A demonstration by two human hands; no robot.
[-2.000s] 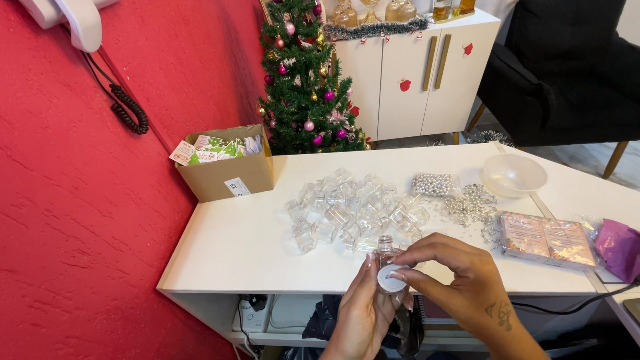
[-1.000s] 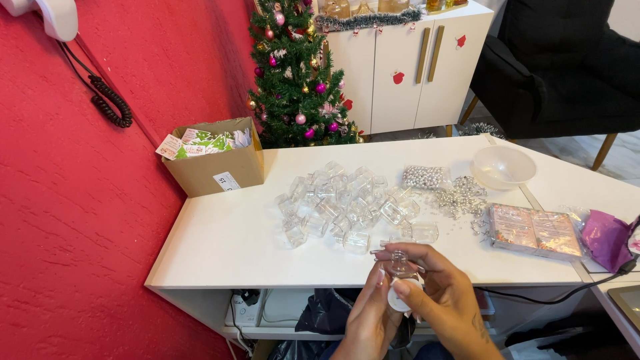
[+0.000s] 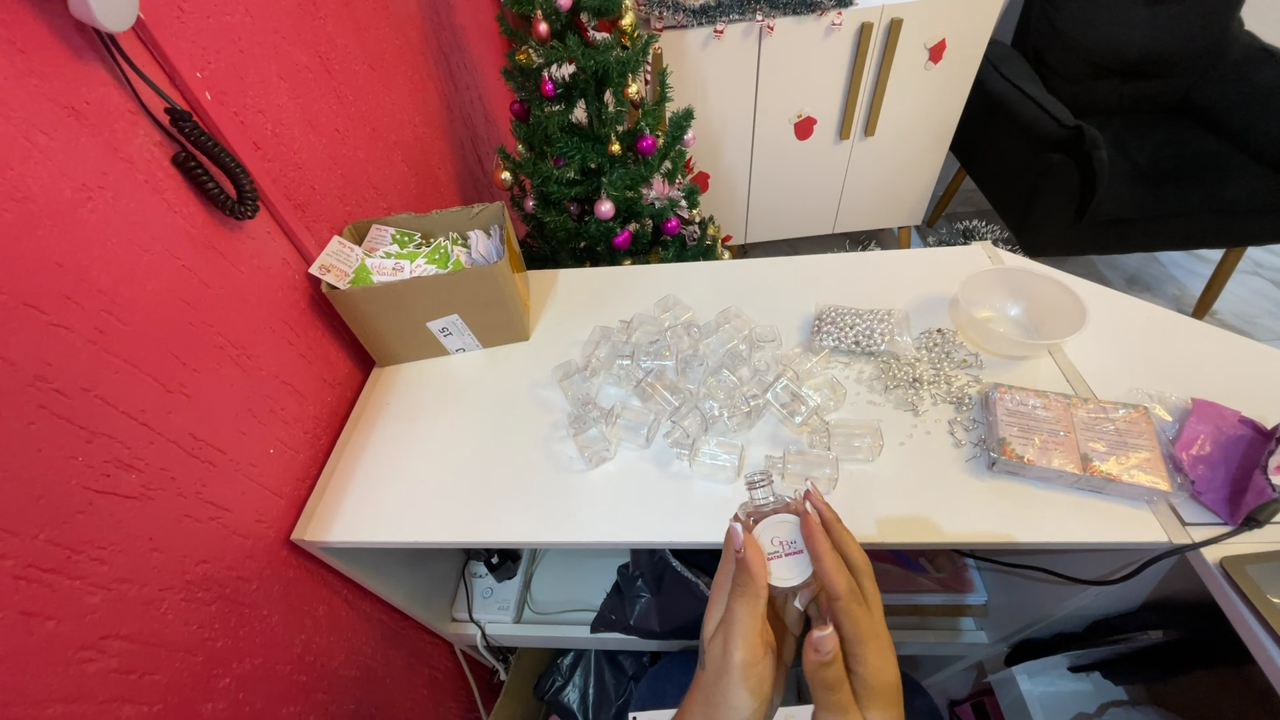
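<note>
Between my two hands, just in front of the white table's edge, a small clear plastic bottle point(image 3: 762, 493) stands upright, its threaded neck uncapped. A round white sticker point(image 3: 784, 550) bearing writing lies on its front. My left hand point(image 3: 740, 615) grips the bottle from the left, thumb along its side. My right hand point(image 3: 845, 600) presses against its right side with fingers extended upward. Behind them, a pile of similar clear bottles point(image 3: 715, 458) lies on the table, the nearest ones close to the held bottle's neck.
A cardboard box point(image 3: 430, 315) of printed cards stands back left by the red wall. To the right are a bag of silver beads point(image 3: 858, 328), loose silver pieces point(image 3: 930, 372), a translucent bowl point(image 3: 1018, 310), wrapped printed packs point(image 3: 1075, 440) and a purple bag point(image 3: 1222, 455). A black cable point(image 3: 1080, 578) crosses the table's front edge.
My right fingers held the round sticker over the bottle two seconds ago; now they are off its face and flat along the bottle's side. The sticker faces up on the bottle.
</note>
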